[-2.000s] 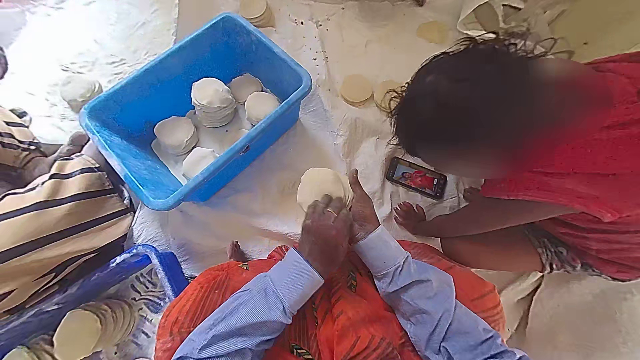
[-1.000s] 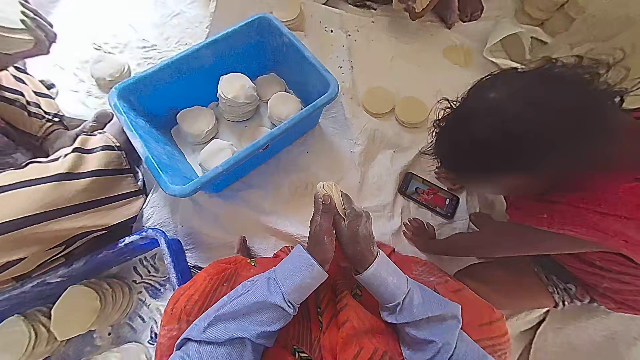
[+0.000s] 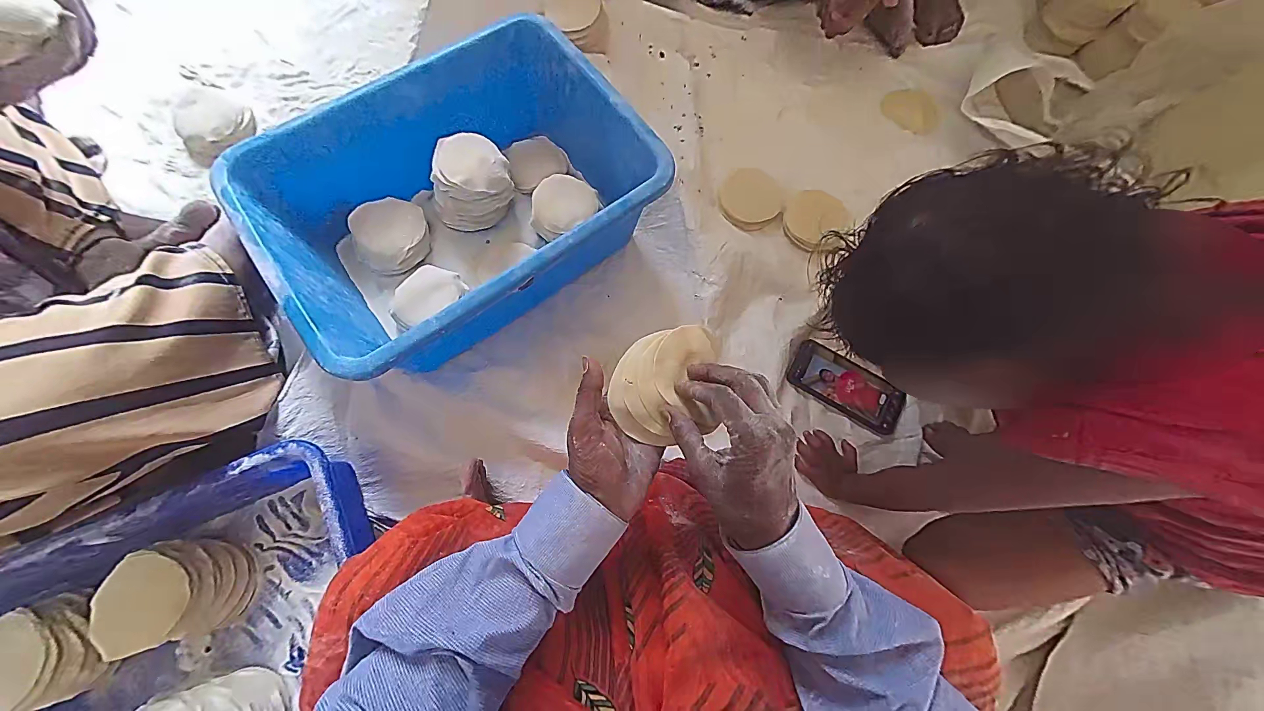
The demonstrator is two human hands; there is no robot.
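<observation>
A fanned stack of thin round dough discs (image 3: 652,380) lies between my floury hands, above my orange-clad lap. My left hand (image 3: 607,454) supports the stack from its lower left, thumb up along the edge. The fingertips of my right hand (image 3: 741,444) press on the discs at the right side. Beyond my hands stands a blue plastic tub (image 3: 444,341) with several piles of floured dough discs (image 3: 471,178) inside. At the lower left, a darker blue crate (image 3: 341,504) holds more overlapping discs (image 3: 148,597).
At the right a person in red (image 3: 1116,395) leans in beside a lit phone (image 3: 847,387). Dough discs (image 3: 752,197) lie on the cloth near that person's head. A person in striped cloth (image 3: 128,375) sits at the left. Another person's fingers (image 3: 894,22) show at the top.
The discs, held upright and edge-on between my hands a second ago, now lie tilted and fanned, faces up. My right hand has moved onto their right side.
</observation>
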